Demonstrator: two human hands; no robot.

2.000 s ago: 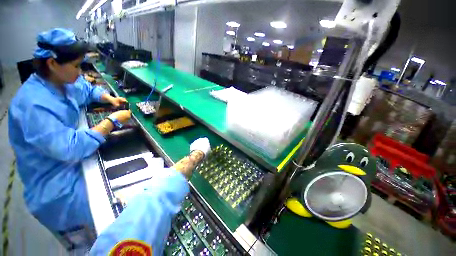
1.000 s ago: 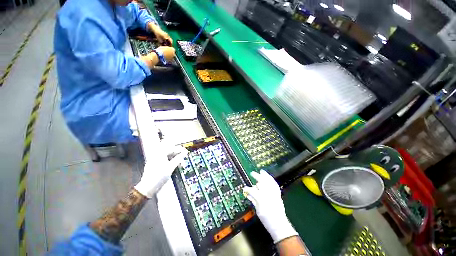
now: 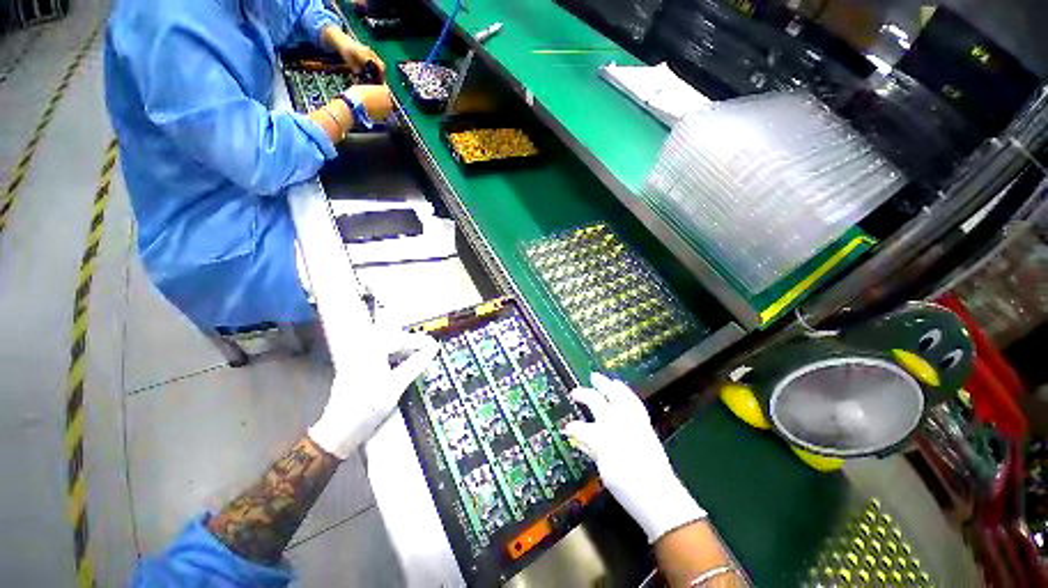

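Note:
A black carrier (image 3: 531,540) with orange end clamps lies on the conveyor in front of me, with green PCB panels (image 3: 494,419) crowded with small parts seated in it. My left hand (image 3: 374,385), white-gloved, is at the carrier's upper left edge, thumb and finger apart over the boards' corner. My right hand (image 3: 626,454), white-gloved, is at the carrier's right edge with its fingers bent and apart. No part shows in either hand; whether the fingertips touch the carrier I cannot tell. A clear tray of yellow-silver parts (image 3: 609,299) lies on the green bench behind the carrier.
A penguin-shaped fan (image 3: 848,404) stands at right, beside another tray of yellow parts (image 3: 876,557). Clear empty trays (image 3: 770,184) are stacked on the upper shelf. A black tray (image 3: 492,144) holds yellow-orange parts. A coworker in blue (image 3: 218,149) works at upper left.
My left arm, earlier reaching over the bench by the parts tray, has come back to the carrier. Over the last second both hands have stayed at its edges; the view has shifted slightly.

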